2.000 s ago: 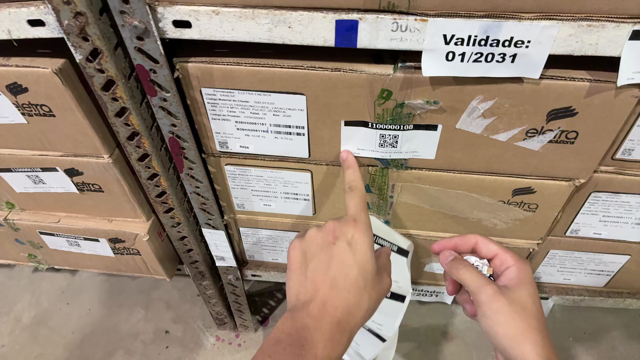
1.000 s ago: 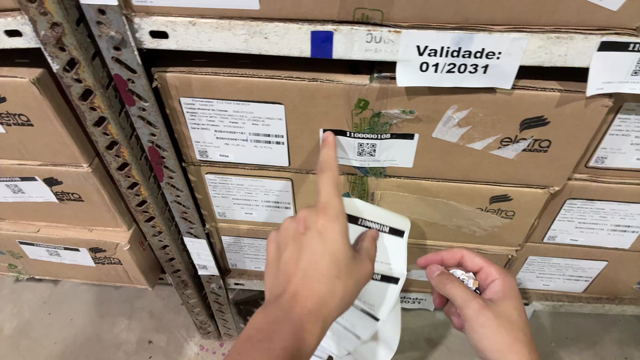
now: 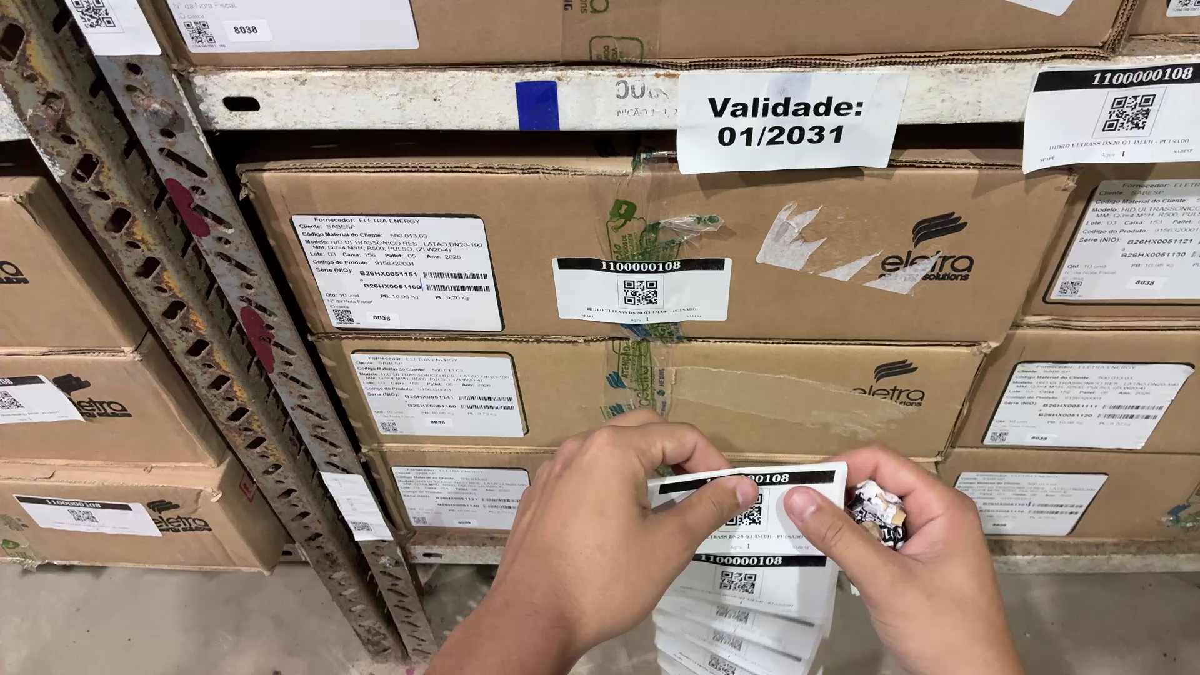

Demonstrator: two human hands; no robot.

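Note:
My left hand (image 3: 609, 525) pinches the top left of a strip of printed labels (image 3: 764, 600) between thumb and forefinger. My right hand (image 3: 900, 553) holds the strip's top right corner under its thumb, with a crumpled wad of paper (image 3: 877, 514) tucked in its curled fingers. Below the hands the strip hangs down in folds. Beyond them, a stuck label with a printed code (image 3: 643, 291) lies across the taped middle of the upper cardboard box (image 3: 525, 234). A larger printed label (image 3: 398, 272) is on that box's left side, and torn white paper remnants (image 3: 825, 248) are on its right.
More cardboard boxes (image 3: 806, 375) are stacked below and to both sides. A rusty perforated metal upright (image 3: 187, 319) stands at the left. A white shelf beam (image 3: 412, 98) crosses above the boxes and bears a paper sign (image 3: 790, 122). Concrete floor (image 3: 328, 619) shows at the bottom.
My left hand has drawn down from its pointing pose before the upper box's label and now grips the strip. My right hand has come to the strip's other corner.

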